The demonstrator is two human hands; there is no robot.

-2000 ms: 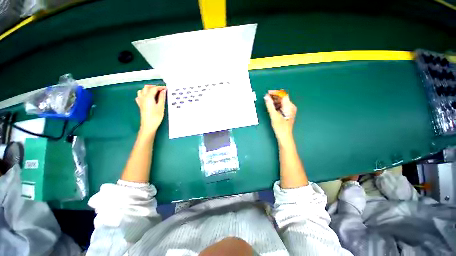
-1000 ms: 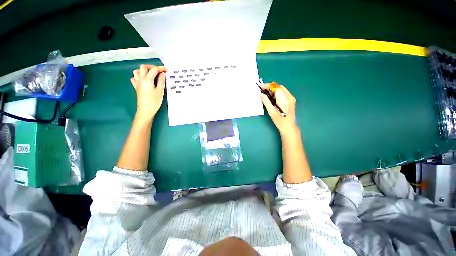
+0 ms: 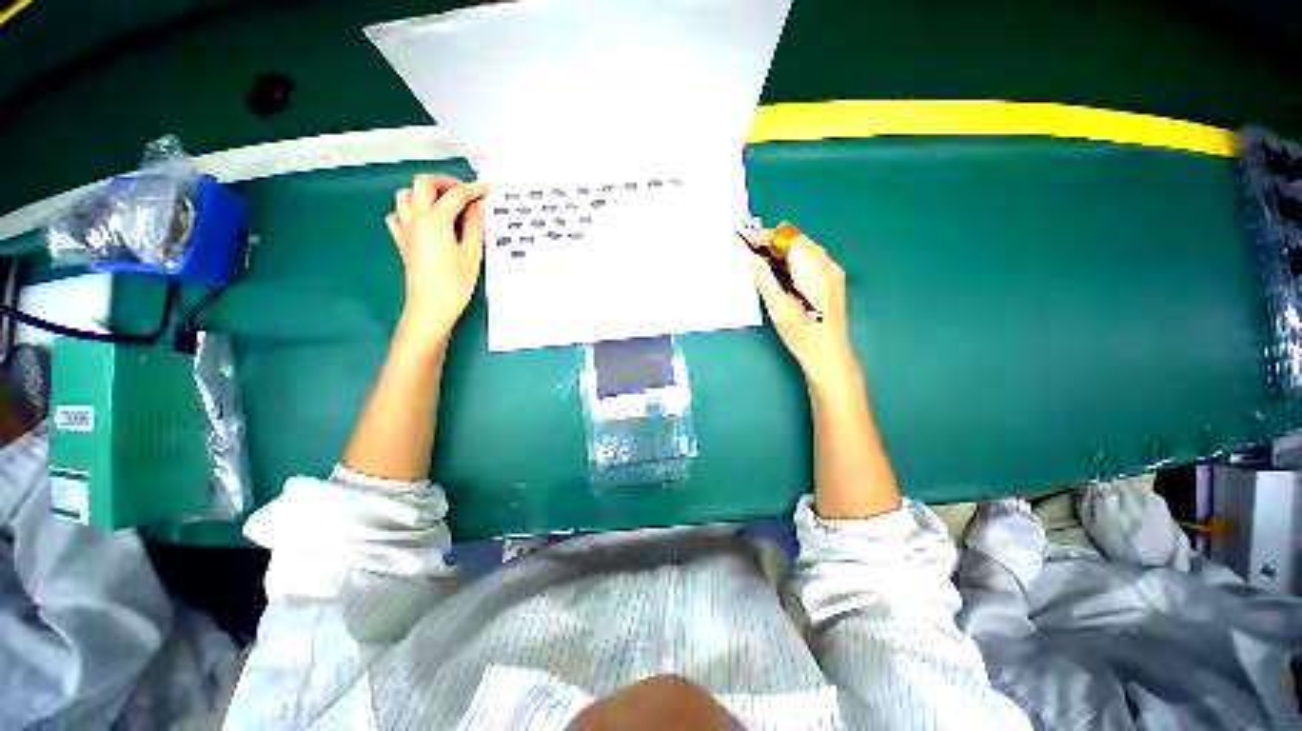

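Note:
A large creased white sheet (image 3: 628, 279) lies on the bench, its far half raised. Rows of small dark adhesive pieces (image 3: 543, 210) show on its near half. My left hand (image 3: 440, 250) rests at the sheet's left edge, fingers bent, thumb and fingertip at the edge; whether it pinches the sheet or a small thing is not clear. My right hand (image 3: 800, 293) holds dark tweezers (image 3: 778, 267) like a pen, tip at the sheet's right edge. A fingertip wears an orange-yellow finger cot (image 3: 784, 237). A tiny white piece (image 3: 755, 223) lies by the tweezer tip.
A clear plastic bag (image 3: 637, 407) lies just below the sheet. A blue bin (image 3: 214, 236) with crumpled bags, a green box (image 3: 129, 429) and a black cable are left. A blister tray (image 3: 1275, 257) is far right. A round black part (image 3: 270, 94) lies beyond the white strip. Neighbours' sleeves show both sides.
The view has shifted, so the sheet sits higher in the picture. My right hand has turned and its tweezers now point at the sheet's right edge. My left hand stays by the left edge.

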